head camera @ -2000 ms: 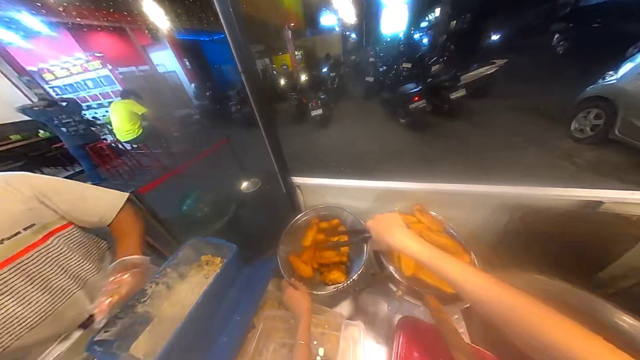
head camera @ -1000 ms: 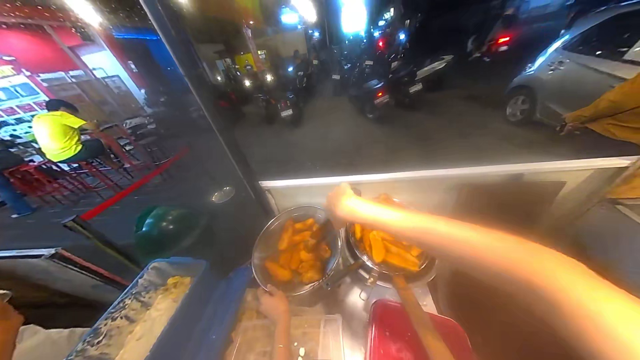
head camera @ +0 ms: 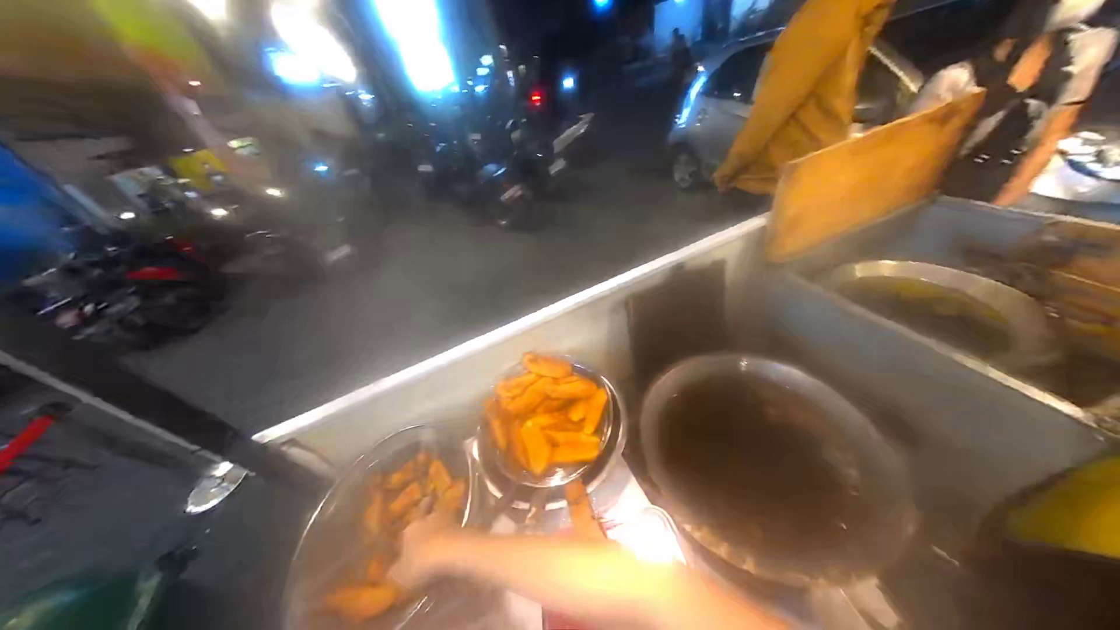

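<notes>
My right hand [head camera: 420, 547], blurred, reaches into a wide metal bowl [head camera: 319, 525] at the lower left. It is among golden-brown fried pieces [head camera: 407, 499]; its fingers are indistinct, and I cannot tell whether it grips one. To the right of the bowl, a round strainer [head camera: 610, 420] is heaped with orange-gold fried pieces [head camera: 547, 416] and rests over a metal pot. The strainer's wooden handle [head camera: 579, 507] points toward me, partly behind my forearm. My left hand is not in view. A large pan of dark oil [head camera: 779, 464] stands to the right.
A white-edged metal ledge [head camera: 525, 328] runs beyond the bowls. At the right are a second pan of oil [head camera: 932, 306], a wooden board [head camera: 866, 188], a hanging brown cloth [head camera: 801, 96] and a person [head camera: 1024, 96]. A yellow object [head camera: 1072, 512] is at the lower right.
My right hand has moved from between the bowl and the strainer to inside the bowl. My left hand, earlier at the bowl's near rim, is out of view. The view has swung right.
</notes>
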